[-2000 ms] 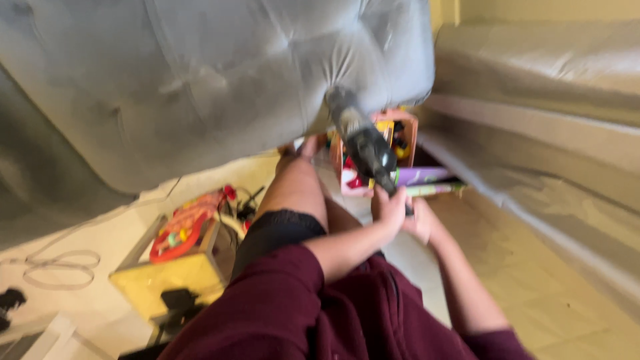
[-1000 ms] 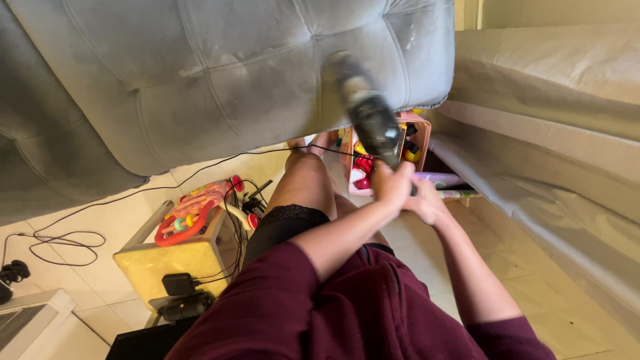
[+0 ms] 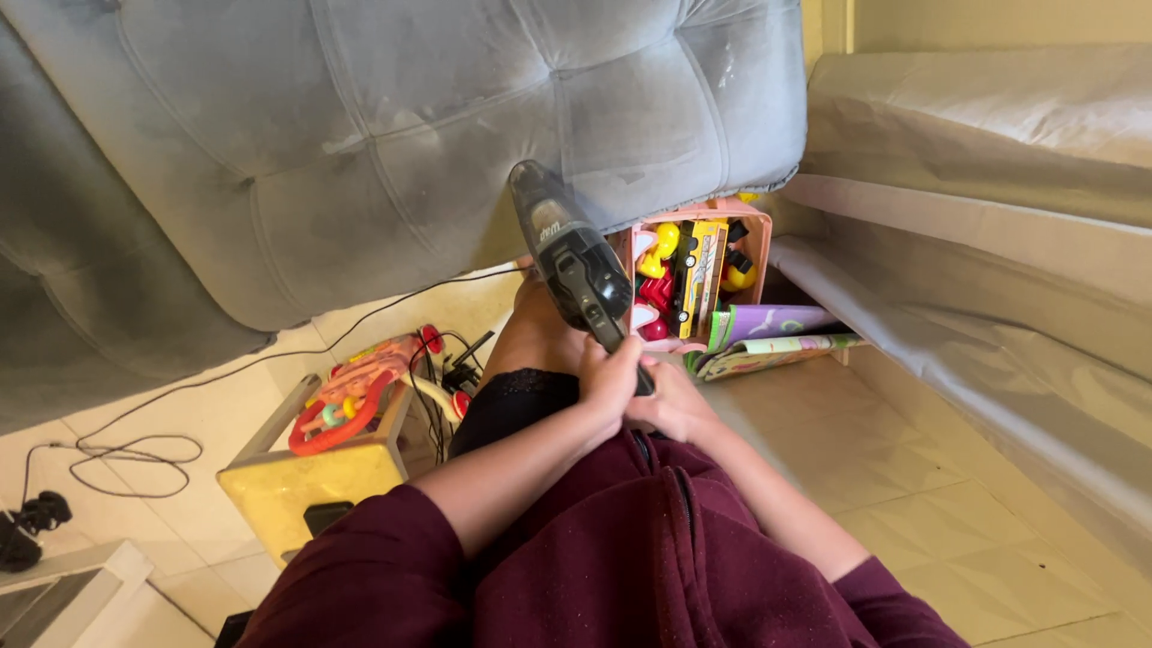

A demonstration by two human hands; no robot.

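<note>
A black WAP handheld vacuum cleaner (image 3: 576, 261) is held out in front of me. Its clear nozzle touches or hovers just over the grey tufted upholstery of a sofa (image 3: 450, 117); the exact contact is not clear. My left hand (image 3: 610, 382) is closed round the handle. Just right of it, my right hand (image 3: 670, 400) wraps the lower end of the same handle. A thin black cord (image 3: 360, 328) runs from behind the vacuum toward the left.
Beyond my hands, a pink bin (image 3: 765, 261) holds toys, among them a yellow toy bus (image 3: 700, 279). Folded printed mats (image 3: 774, 346) lie beside it. A yellow box (image 3: 315, 481) with a red toy steering wheel (image 3: 355, 423) stands left. Draped sheeting (image 3: 1008, 225) lines the right.
The vacuum nozzle has swung across the sofa's surface, and both hands have stayed on the handle. More of the toy bin shows than before.
</note>
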